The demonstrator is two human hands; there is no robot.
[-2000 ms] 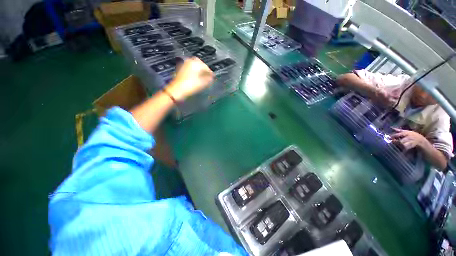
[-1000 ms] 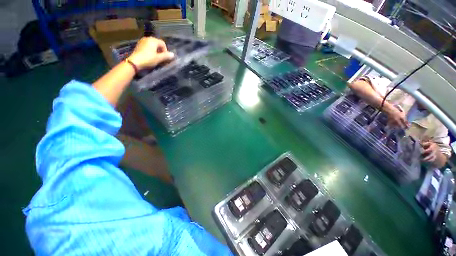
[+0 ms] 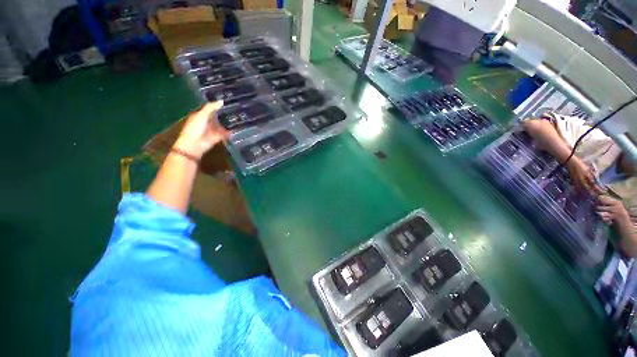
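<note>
My left hand [image 3: 202,130], in a blue sleeve, grips the left edge of a clear blister tray [image 3: 292,148] at the upper left. The tray holds two rows of black phones, one being the near phone [image 3: 269,146]. It hides most of what lies under it. A second blister tray [image 3: 323,284] with black phones [image 3: 384,318], silver and white patches showing, lies on the green bench at the lower middle. A white sheet [image 3: 457,346] covers part of its near end, cut off by the bottom edge. My right hand is out of the picture.
The green bench [image 3: 314,202] runs between the trays. Another tray of phones [image 3: 447,118] lies farther back. At the right, a person's hands [image 3: 594,188] are over stacked trays [image 3: 538,202]. Cardboard boxes [image 3: 188,35] stand behind; a metal post [image 3: 377,35] rises at the bench.
My left hand lifted the top tray, tilted, off the stack. The tray now lies flatter and nearer, over the stack's place. The lower tray has stayed on the bench.
</note>
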